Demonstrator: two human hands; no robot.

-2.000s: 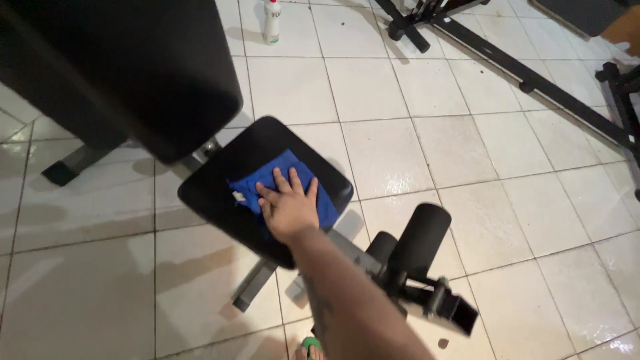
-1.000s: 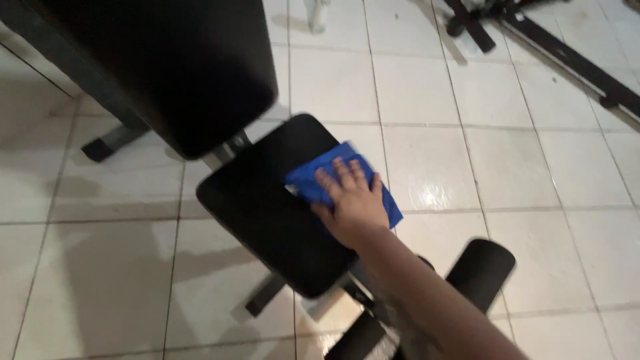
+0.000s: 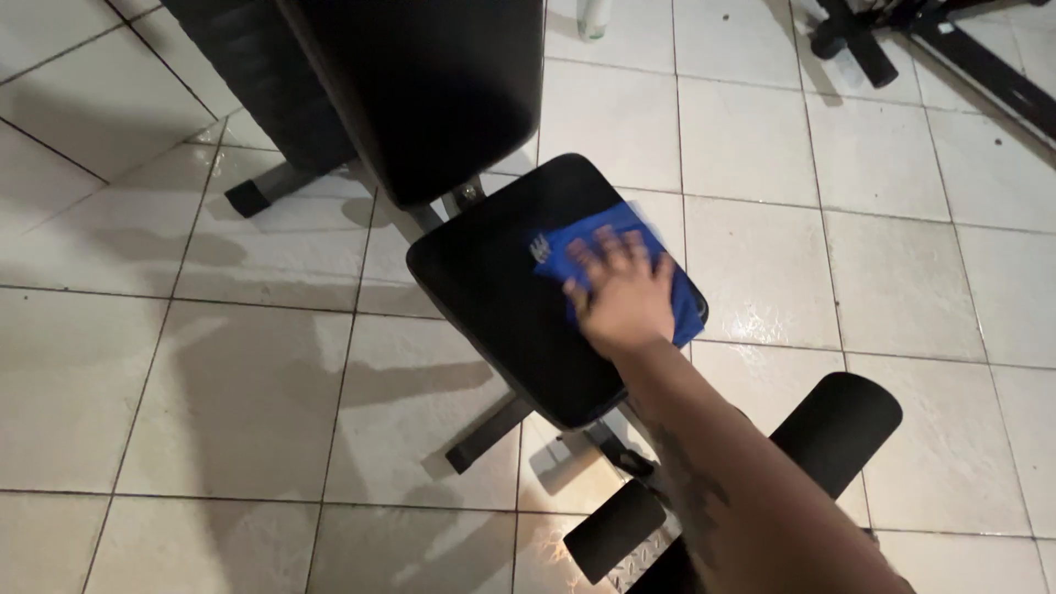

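My right hand [image 3: 631, 301] lies palm down with spread fingers on a blue cloth [image 3: 606, 224], pressing it against the black padded seat [image 3: 511, 289] of a weight bench. The cloth is bunched along the right part of the seat, reaches its right edge, and has a small pale mark or tag at its left corner. Motion blurs the fingers and cloth slightly. Above the seat is the bench's black backrest [image 3: 445, 82], joined by a metal bracket. My left hand is not in view.
Black foam rollers [image 3: 837, 433] are at the seat's lower right, partly behind my forearm. Metal bench feet [image 3: 491, 433] stand on the tiled floor. A whitish bottle [image 3: 594, 18] stands beyond the backrest, and another machine's dark frame [image 3: 982, 74] lies at upper right.
The cloth and my right hand were nearer the seat's middle two seconds ago, then hung over its right edge. Now they are a little further in on the seat. The view has moved closer.
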